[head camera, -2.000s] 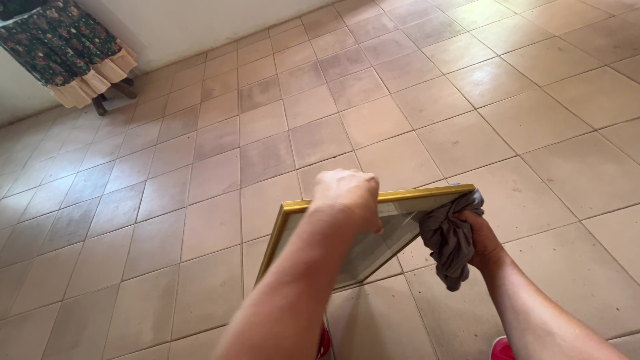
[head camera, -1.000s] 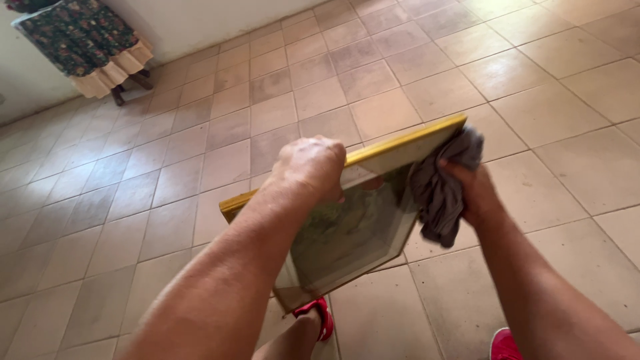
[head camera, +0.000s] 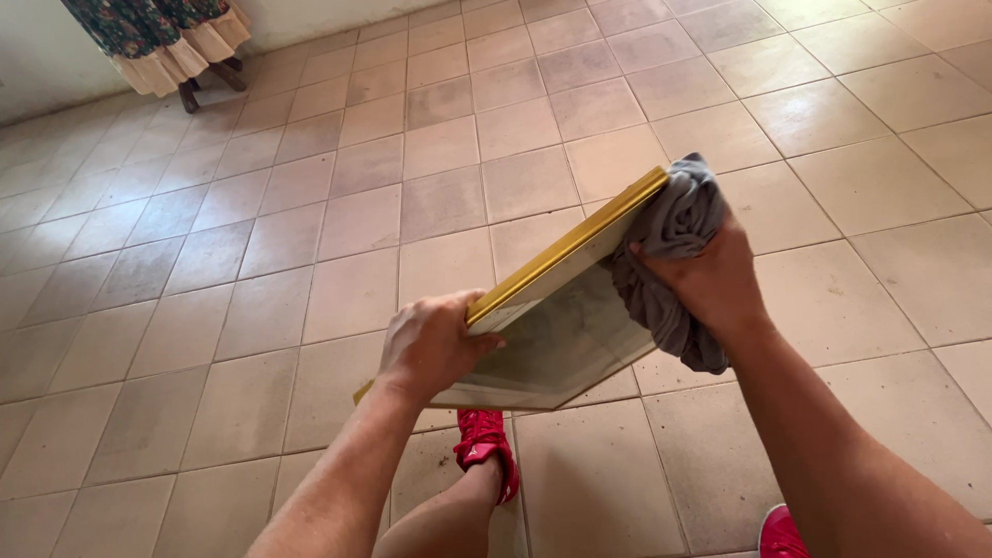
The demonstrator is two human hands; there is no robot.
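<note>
A gold-edged picture frame [head camera: 570,244] with a pale mat and a dark picture under glass is held tilted above the floor, its right end higher. My left hand [head camera: 434,341] grips its upper edge towards the left, with the thumb over the front face. My right hand [head camera: 709,271] holds a crumpled grey cloth [head camera: 678,213] against the frame's right end. The cloth covers that corner and hangs down below the hand. The frame's lower left part is partly hidden behind my left hand and wrist.
Below the frame are my red shoes, one near the middle [head camera: 482,446] and one at the bottom right [head camera: 781,533]. Square terracotta tiles [head camera: 442,205] cover the floor. At the upper left, a floral cloth with a pale ruffle [head camera: 174,58] hangs over dark wooden legs beside a pale wall.
The frame has tipped more steeply, its left end lower. My left hand has moved down with it. My right hand still has the grey cloth at the right end.
</note>
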